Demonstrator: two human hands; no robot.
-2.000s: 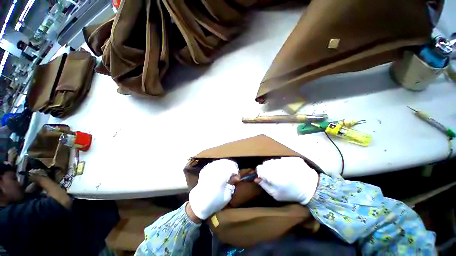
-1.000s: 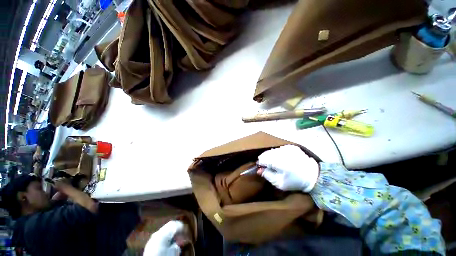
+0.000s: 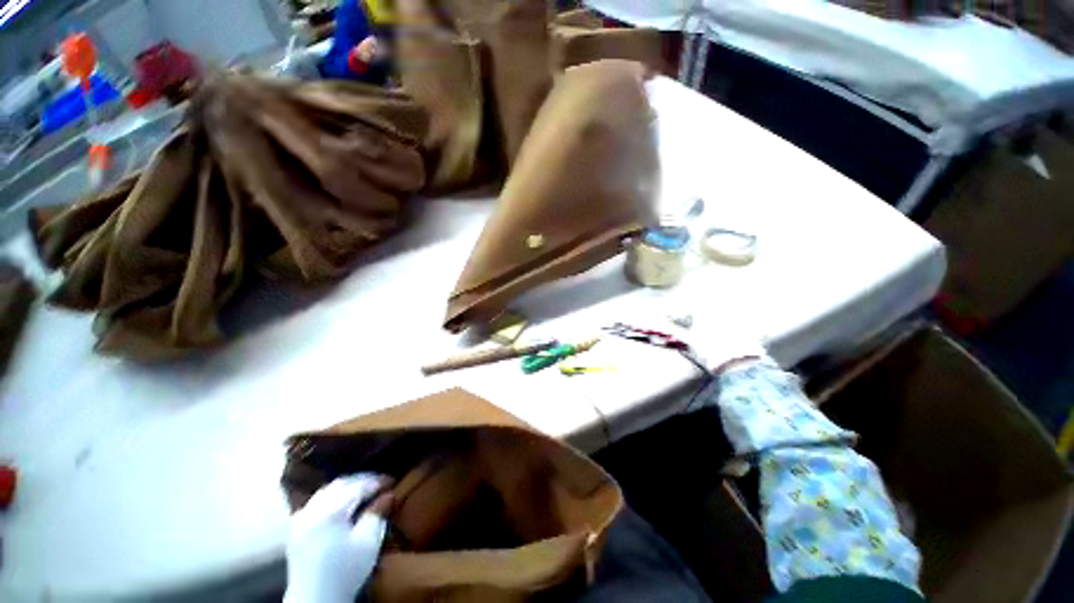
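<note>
A brown handbag (image 3: 501, 565) lies open at the table's front edge, its mouth facing up and darker lining inside. My left hand (image 3: 336, 536), in a white glove, holds it at the left of the mouth, fingertips against the lining. My right hand (image 3: 721, 346), blurred and white against the white table, is stretched out right of the bag, beside a slim red-black tool (image 3: 648, 338). Its fingers are not clear. A wooden-handled stick (image 3: 489, 357), a green-handled tool (image 3: 548, 359) and a small yellow item (image 3: 583, 371) lie behind the bag.
A brown panel (image 3: 554, 194) with a gold piece lies on the white-covered table (image 3: 236, 436). A brown bag heap (image 3: 236, 212) is at back left. A tool cup (image 3: 656, 258) and tape roll (image 3: 729, 245) are at right. An open carton (image 3: 983, 471) stands lower right. Part of a person shows behind.
The view has swung right. My right hand has left the bag and reached right over the table; the slim tool it held is not clearly visible now. My left hand has returned to the bag mouth.
</note>
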